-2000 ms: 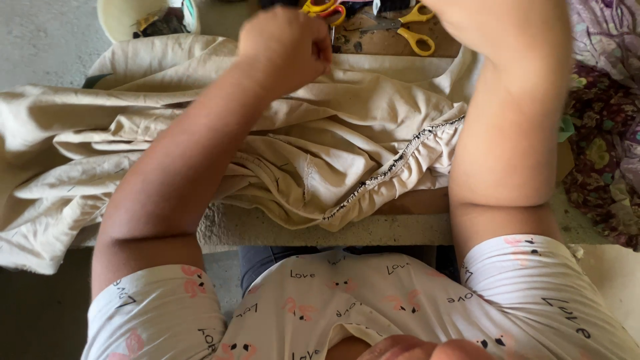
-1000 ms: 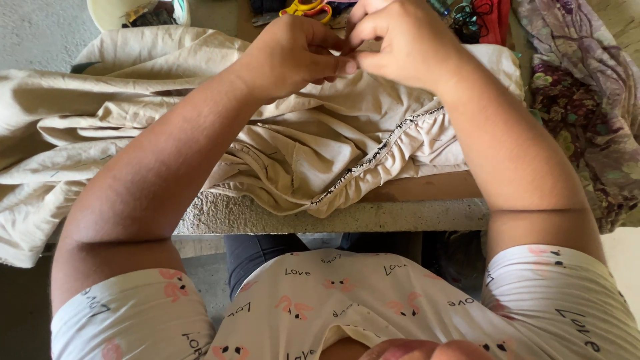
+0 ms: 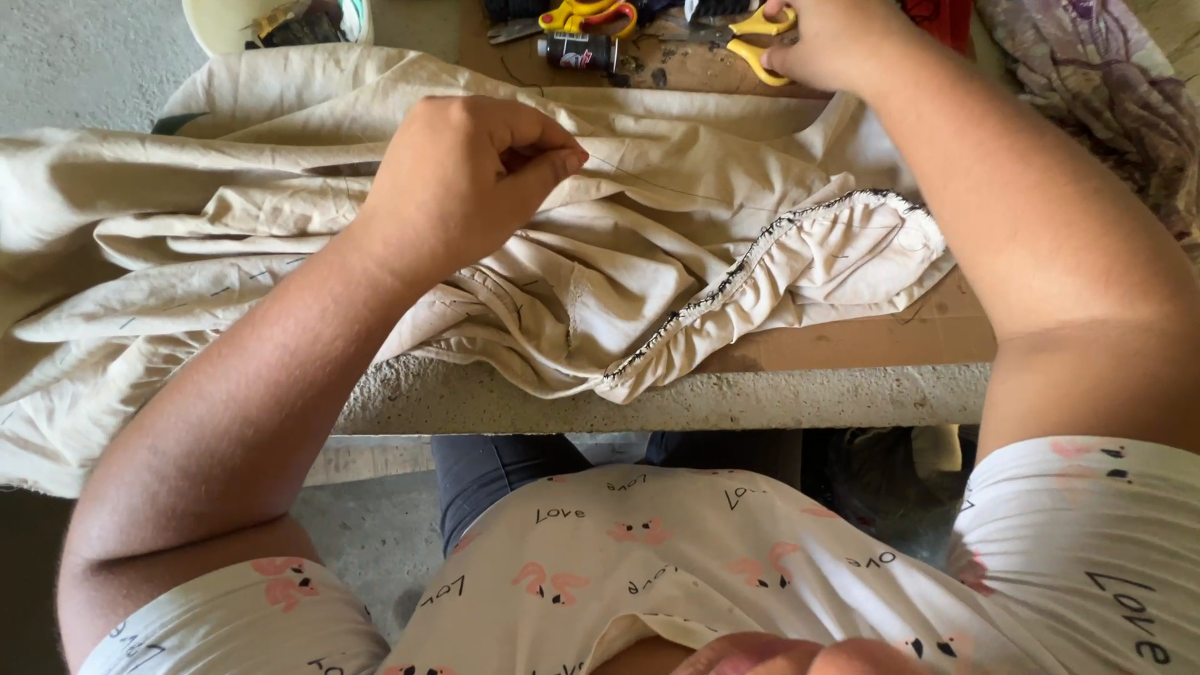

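Note:
My left hand (image 3: pixel 478 173) pinches a dark thread (image 3: pixel 647 178) between thumb and fingertips, over a gathered cream cloth (image 3: pixel 609 253). The thread runs right across the cloth. Dark stitching (image 3: pixel 712 295) follows the cloth's ruffled edge. At the upper right, my right hand (image 3: pixel 825 47) has its fingers at the handles of yellow-handled scissors (image 3: pixel 761 47), whose blades point left. Whether a needle is on the thread cannot be told.
A second pair of scissors with yellow and red handles (image 3: pixel 586 14) lies behind the cloth, beside a small dark spool or bottle (image 3: pixel 577 52). A white bucket (image 3: pixel 211 28) stands upper left. Patterned fabric (image 3: pixel 1097 84) lies at right. The concrete edge (image 3: pixel 656 398) runs along the front.
One second ago both hands were together above the cloth. They have since parted, my right hand moving right to the yellow-handled scissors while my left hand pinches the thread.

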